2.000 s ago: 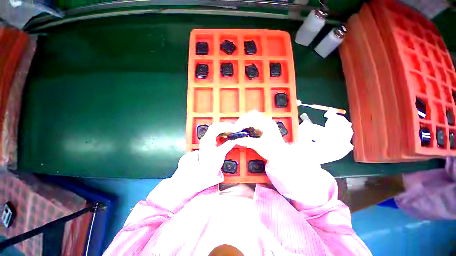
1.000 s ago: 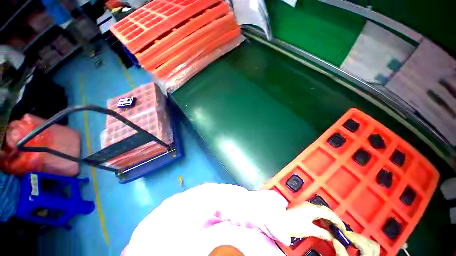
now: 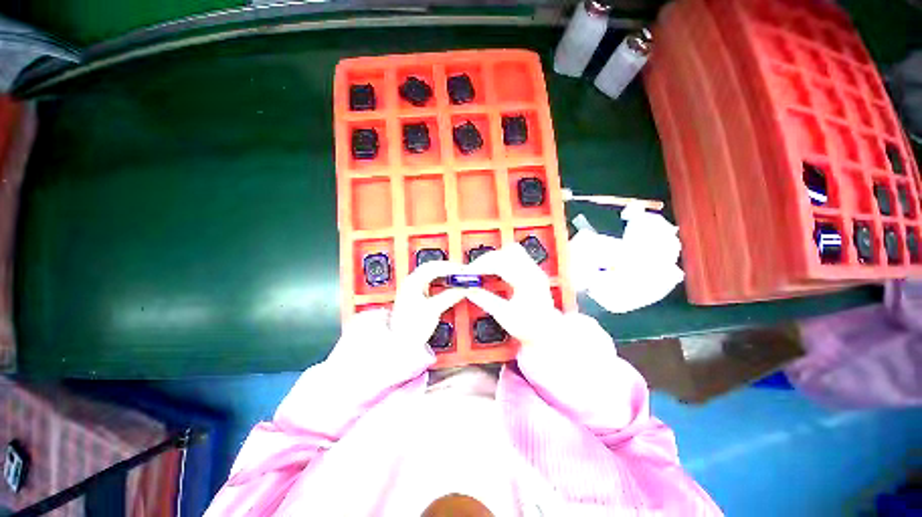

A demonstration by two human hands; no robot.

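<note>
A small dark watch case [image 3: 465, 279] is held edge-on between the fingertips of both hands, above the lower part of the orange-red compartment tray [image 3: 342, 151]. My left hand [image 3: 411, 301] grips its left end and my right hand [image 3: 518, 293] its right end. Both hands look overexposed white, so finger detail and any covering cannot be told. Black watch cases, such as one in the top row [image 3: 362, 97], lie in many of the tray's pockets. Three pockets of the third row and the top right pocket are empty. The hands hide parts of the lower rows.
Right of the tray lie a crumpled white cloth [image 3: 632, 265] and a slim stick [image 3: 617, 201]. Two white bottles stand behind, one nearer the tray [image 3: 581, 42]. Stacked orange-red trays [image 3: 698, 151] rise at the right. A person's pink sleeve [image 3: 859, 369] shows at the right edge.
The view swung to the left side and floor one second ago and is now back over the tray. The dark case is still held between the hands, as two seconds ago.
</note>
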